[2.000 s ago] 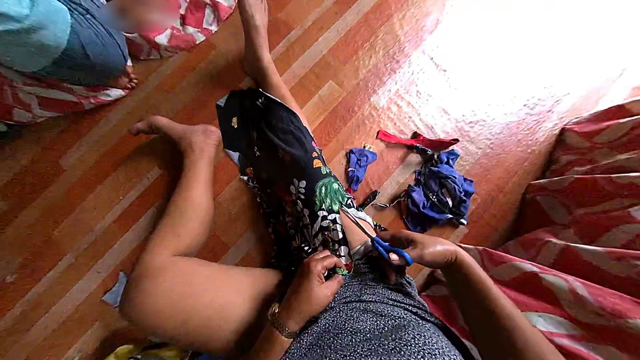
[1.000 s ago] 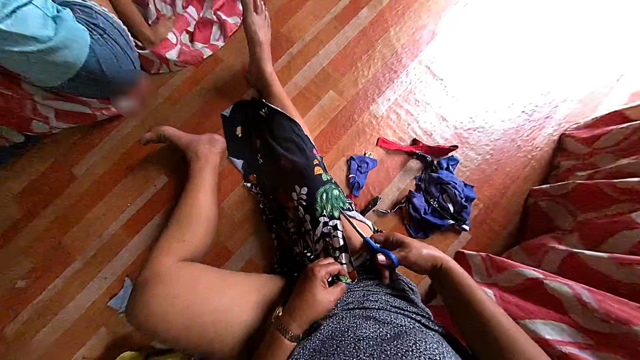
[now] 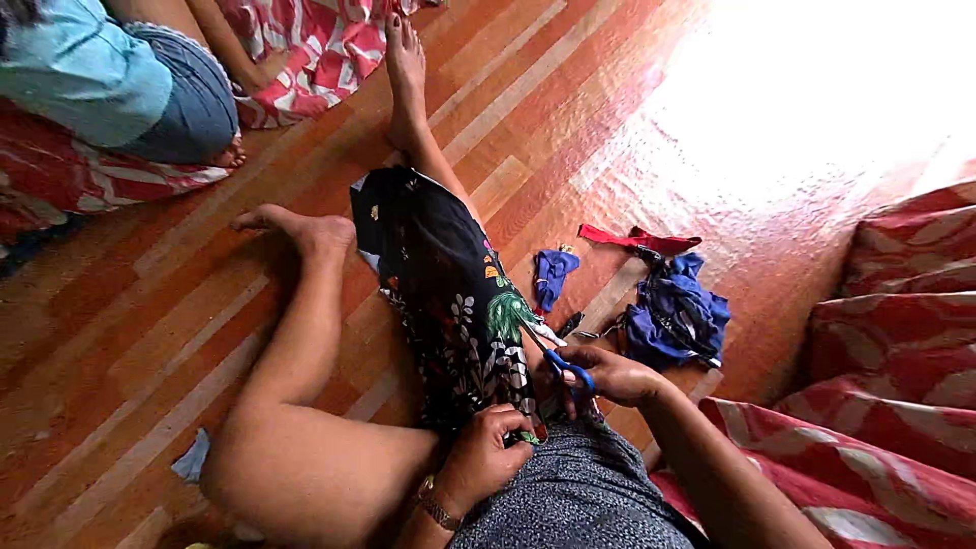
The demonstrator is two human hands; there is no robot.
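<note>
Black floral fabric [image 3: 435, 267] lies along my outstretched leg, from the shin to my lap. My left hand [image 3: 490, 451], with a watch on its wrist, pinches the near edge of this fabric between thumb and fingers. In my right hand [image 3: 610, 375] are scissors with blue handles [image 3: 570, 371]; the blades point away from me, at the fabric's right edge beside a green printed motif. How far the blades are apart is hard to tell. Grey patterned clothing [image 3: 572, 496] covers my lap just below both hands.
Blue cloth pieces [image 3: 675, 316], a small blue scrap [image 3: 554, 276] and a red strip [image 3: 639, 240] lie on the wood-patterned floor to the right. Red and white draped cloth [image 3: 884, 366] stands at the right edge. Another person [image 3: 114, 84] sits at the upper left. A grey-blue scrap [image 3: 192, 456] lies lower left.
The other person at the upper left has shifted posture, an arm now reaching down onto the red and white cloth. My hands keep nearly the same places on the fabric and scissors.
</note>
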